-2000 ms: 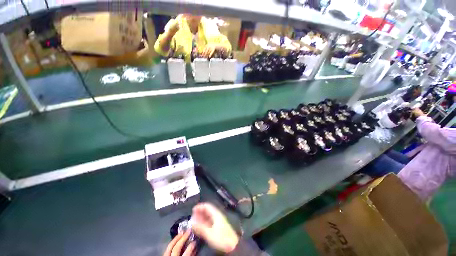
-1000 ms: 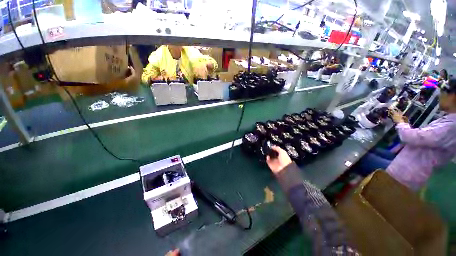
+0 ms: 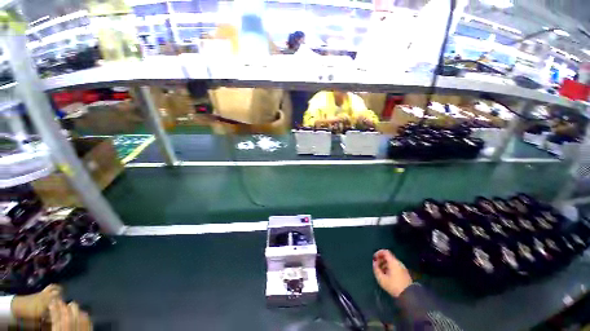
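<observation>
The light grey screw feeder (image 3: 291,258) stands in front of me, with a red switch at its back corner. The black electric screwdriver (image 3: 343,296) lies along its right side, untouched. My right hand (image 3: 391,274), in a dark sleeve, is between the feeder and the finished units; its fingers are loosely curled and I see nothing held. My left hand (image 3: 70,318) is blurred and cut off by the bottom left edge, beside another person's hand; what it holds is hidden. Rows of black finished units (image 3: 482,258) with shiny centres stand on the right.
A heap of dark waiting units (image 3: 48,249) lies at the left. Another person's hand (image 3: 35,304) with a pale sleeve reaches in below it. A slanted metal post (image 3: 65,149) and a white strip (image 3: 194,228) edge the green bench. A person in yellow (image 3: 339,111) works opposite.
The view has swung left. My right hand has left the finished rows, where it held a black unit, and come back towards the feeder. My left hand now reaches far left.
</observation>
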